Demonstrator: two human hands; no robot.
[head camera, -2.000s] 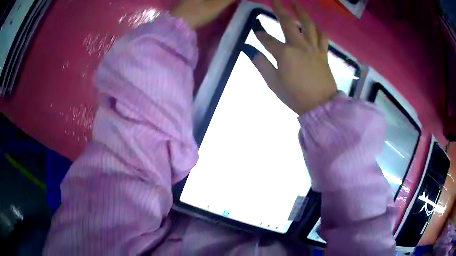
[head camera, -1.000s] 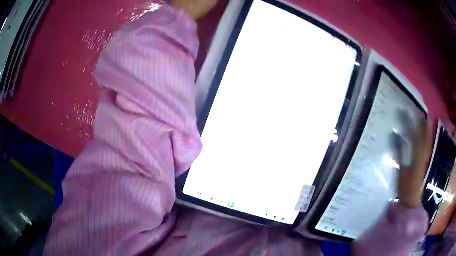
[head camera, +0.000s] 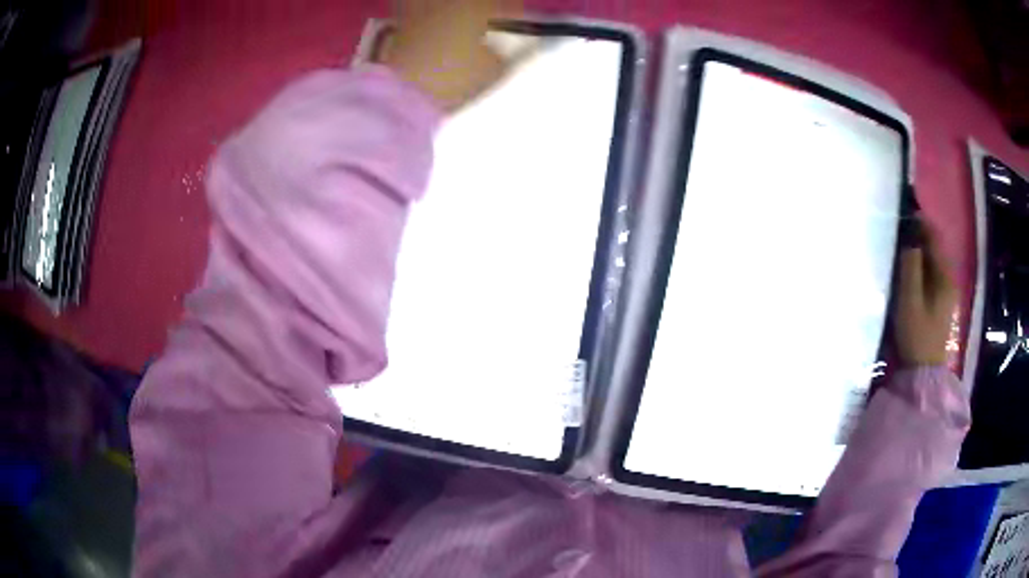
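Two tablets with black borders and lit white screens lie side by side on white foam sleeves: a left tablet (head camera: 485, 260) and a right tablet (head camera: 773, 282). A small barcode label (head camera: 573, 393) is near the left tablet's lower right corner. My left hand (head camera: 440, 51), blurred, is over the left tablet's upper left corner; its fingers are unclear. My right hand (head camera: 925, 288) is at the right tablet's right edge, with a dark fingertip at the border; its grip is partly hidden. My left sleeve covers part of the left tablet.
Stacked tablets (head camera: 68, 181) lie at the left of the pink-red bench (head camera: 158, 226). A dark-screened tablet (head camera: 1004, 327) is at the right edge. Below it, part of a blue crate (head camera: 953, 531) shows beside a white sheet with black handwriting (head camera: 1008, 553).
The view has swung rightward. My right hand has moved from over the right tablet's screen to its right edge. The right tablet's screen is now brighter and whiter. My left hand now overlaps the left tablet's corner.
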